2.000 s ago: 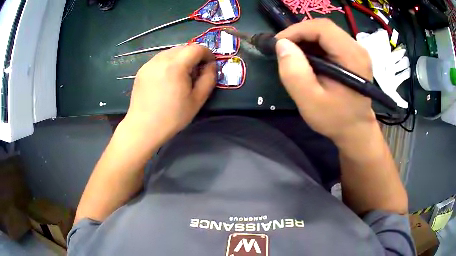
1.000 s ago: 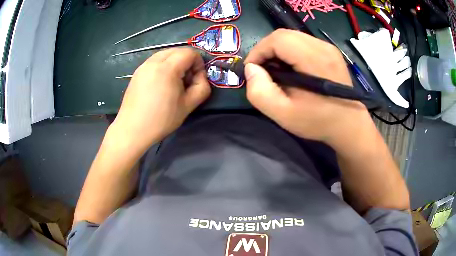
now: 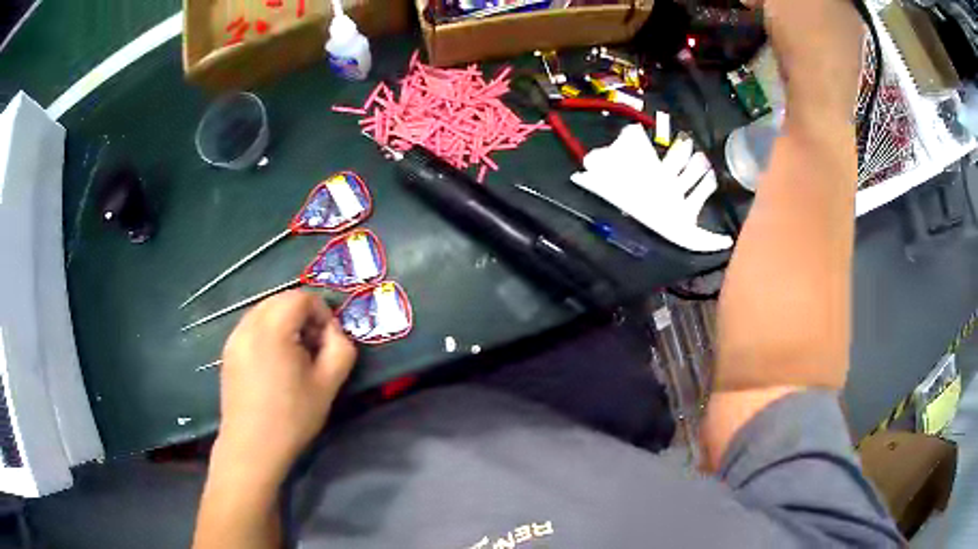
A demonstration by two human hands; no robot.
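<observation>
Three open red thermometer shells with blue boards and silver probes lie on the dark green mat: an upper one (image 3: 335, 204), a middle one (image 3: 347, 261) and a lower one (image 3: 375, 313). My left hand (image 3: 287, 349) is curled over the narrow end of the lower one and hides part of its probe. Whether its fingers grip anything is hidden. My right hand (image 3: 791, 38) is at the top right, cut off by the picture's edge, and its fingers are not visible.
A thick black electric screwdriver (image 3: 488, 220) lies beside pink sticks (image 3: 445, 113). A slim blue-handled tool (image 3: 603, 228), white glove (image 3: 652, 191) and red-handled pliers (image 3: 568, 131) lie right. A clear cup (image 3: 233, 131), white bottle (image 3: 346, 48) and cartons (image 3: 531, 34) stand behind.
My right hand has moved from the shells to the top right; the black pen-like tool it held is no longer visible. The view has shifted. My left hand remains at the lower thermometer.
</observation>
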